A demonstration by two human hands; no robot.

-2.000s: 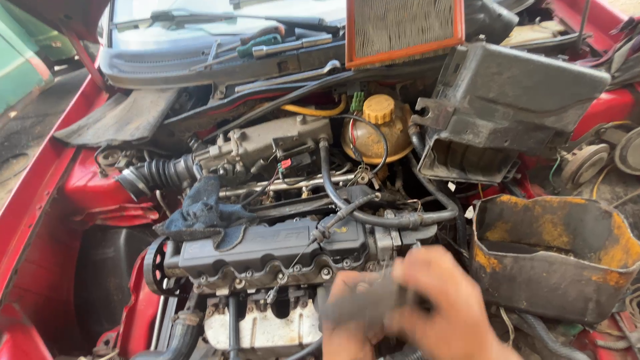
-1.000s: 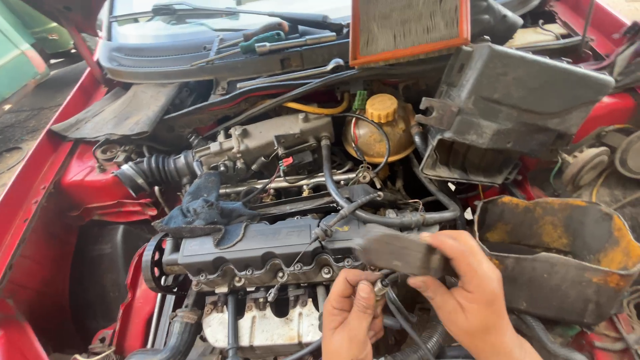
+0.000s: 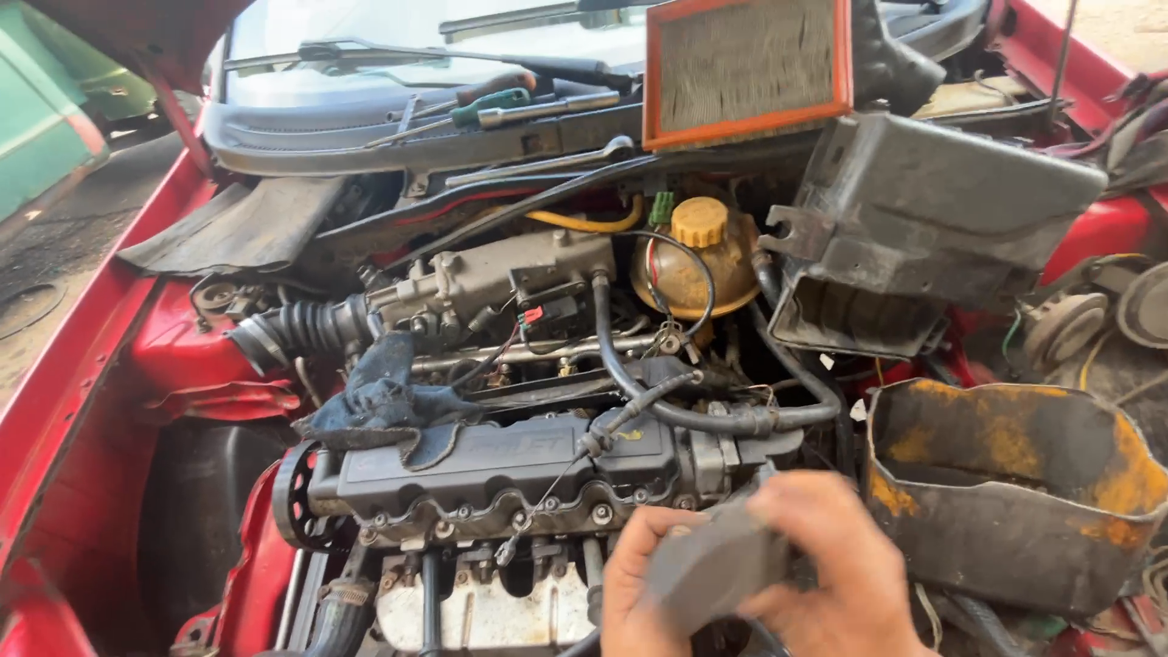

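In the head view my right hand [image 3: 830,566] grips a dark grey, blurred block-like part [image 3: 716,561], which cannot be told more exactly. My left hand [image 3: 639,584] is curled just left of and behind the part, its fingers partly hidden; whatever it grips is covered. Both hands are over the front right of the engine, beside the black valve cover [image 3: 529,456]. A dark blue rag [image 3: 383,401] lies on the cover's left end. A loose cable [image 3: 639,406] with a rubber boot crosses the cover.
A cut plastic container [image 3: 985,529] with yellow stains stands right of my hands. Behind it sits a black air filter housing [image 3: 940,201]. An orange-framed air filter [image 3: 748,73] leans at the back, beside screwdrivers and a ratchet [image 3: 547,109]. The coolant tank [image 3: 693,265] has a yellow cap.
The dark part was flat above my left hand one second ago; now it is tilted and lower, in front of the left fingers.
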